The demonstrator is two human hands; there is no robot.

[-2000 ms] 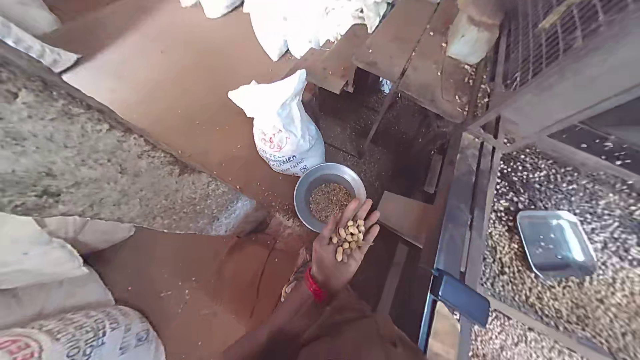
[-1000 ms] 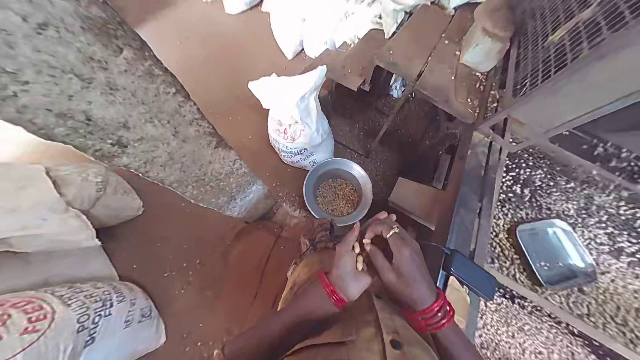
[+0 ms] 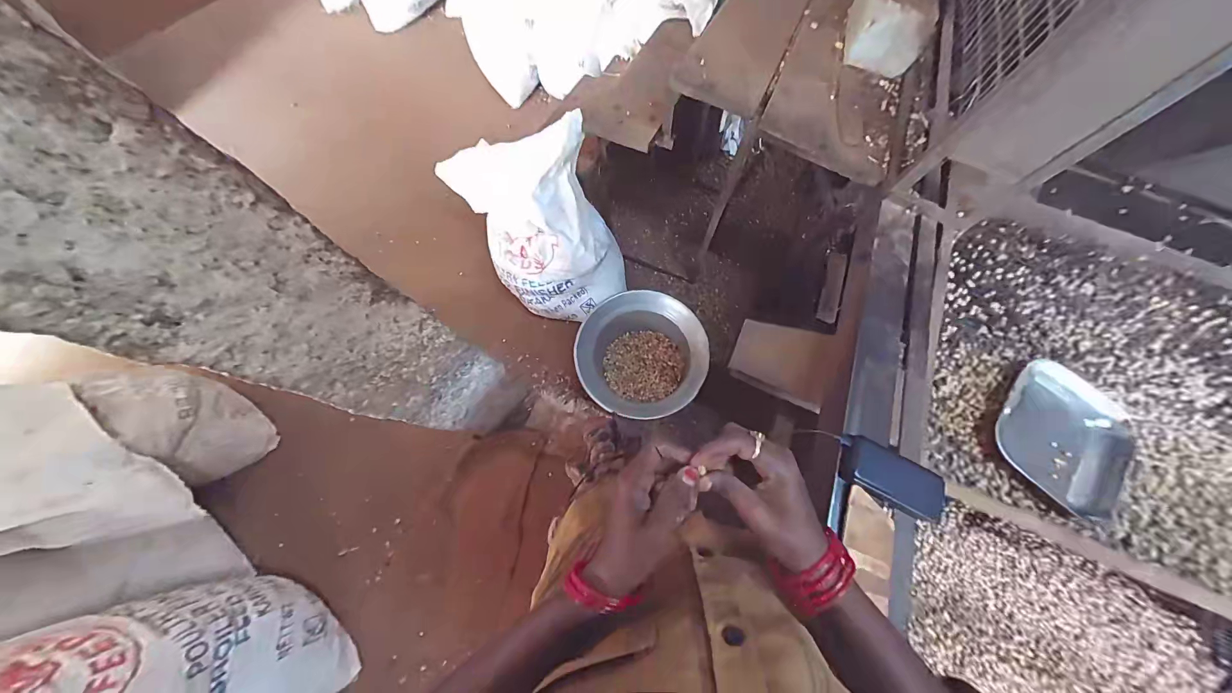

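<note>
My left hand (image 3: 647, 510) and my right hand (image 3: 762, 491) meet in front of my body, fingertips together. Between them they pinch a small peanut (image 3: 701, 473); whether its shell is cracked is too small to tell. The left fingers are curled, and what lies in that palm is hidden. Just beyond my hands a round metal bowl (image 3: 590, 380) stands on the floor, holding small brownish pieces (image 3: 645, 366). A white woven sack (image 3: 549, 231) with red and blue print stands upright right behind the bowl.
At right, a metal frame (image 3: 881, 318) borders trays of loose peanuts or kernels (image 3: 1020, 597), with a metal scoop pan (image 3: 1068, 433) lying on them. A dark blue device (image 3: 893, 476) sits on the frame edge. Filled sacks (image 3: 183, 423) lie at left, by a rough concrete ledge (image 3: 212, 241).
Two seconds ago one open palm held several peanuts above the bowl's near side. Both hands then came together nearer my body, and their fingertips now meet around a small piece.
</note>
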